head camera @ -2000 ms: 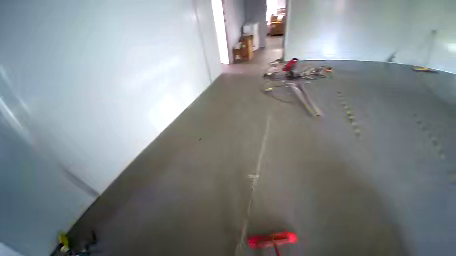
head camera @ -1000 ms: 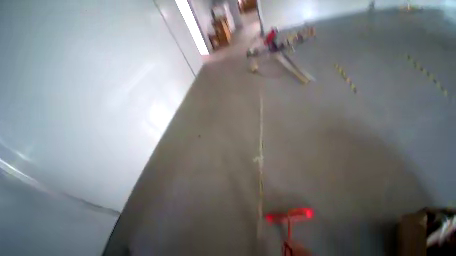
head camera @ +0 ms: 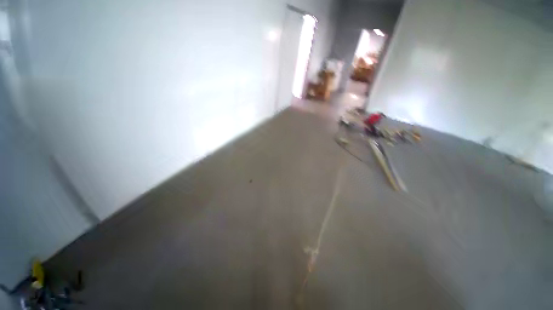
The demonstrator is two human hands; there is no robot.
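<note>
Neither of my hands is in the picture, and no broom shows. Nearest in front of me is the grey floor, with a thin pale line point(head camera: 330, 212) running away from me. At the bottom left, a small mixed pile of tools with a yellow item point(head camera: 38, 272) lies by the wall, cut off by the picture's edge. The view is blurred.
Ahead, a red machine point(head camera: 374, 120) stands among scattered items. Long metal bars point(head camera: 387, 166) and a dark cable point(head camera: 353, 150) lie near it. Pale wall panels point(head camera: 182, 79) run along the left. Brown boxes point(head camera: 321, 86) stand by the doorway.
The red broom head and my blurred hand at its handle have left the bottom of the view. The open carton at the lower right is out of view. The tool pile shows again at the lower left.
</note>
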